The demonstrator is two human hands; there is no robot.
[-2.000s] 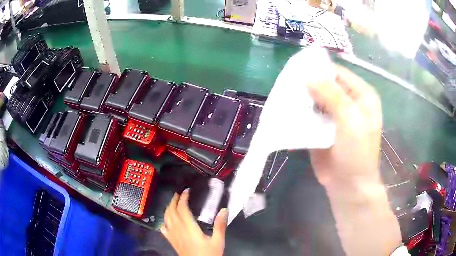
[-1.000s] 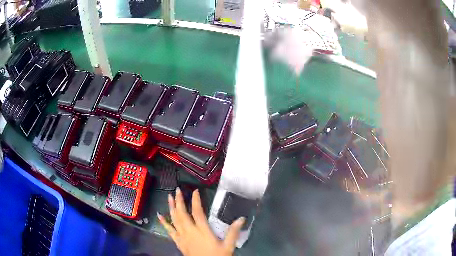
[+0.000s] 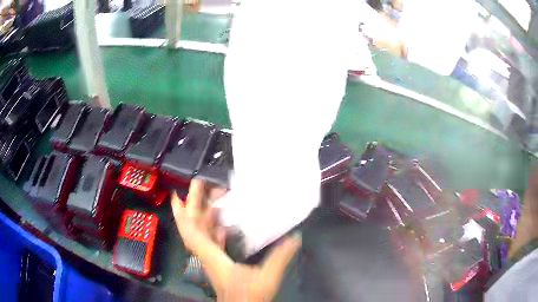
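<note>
A long white strip or wrapping runs from the top edge down to the lower centre. It is overexposed and hides what lies behind it. Its lower end lies between the fingers and thumb of my left hand, over a dark thing whose edge shows. My left hand is blurred and appears to hold this end. My right hand is not visible; only a forearm and grey sleeve show at the right edge. A red radio lies face up left of my left hand.
Red radios with black backs stand stacked in rows behind and left of my left hand. More dark and red units lie at right. Black radios are at far left. A blue crate is at lower left, with pale posts behind.
The white strip looks larger and covers more of the centre. My left hand has closed in around its lower end. The right arm has moved to the right edge. The view has shifted.
</note>
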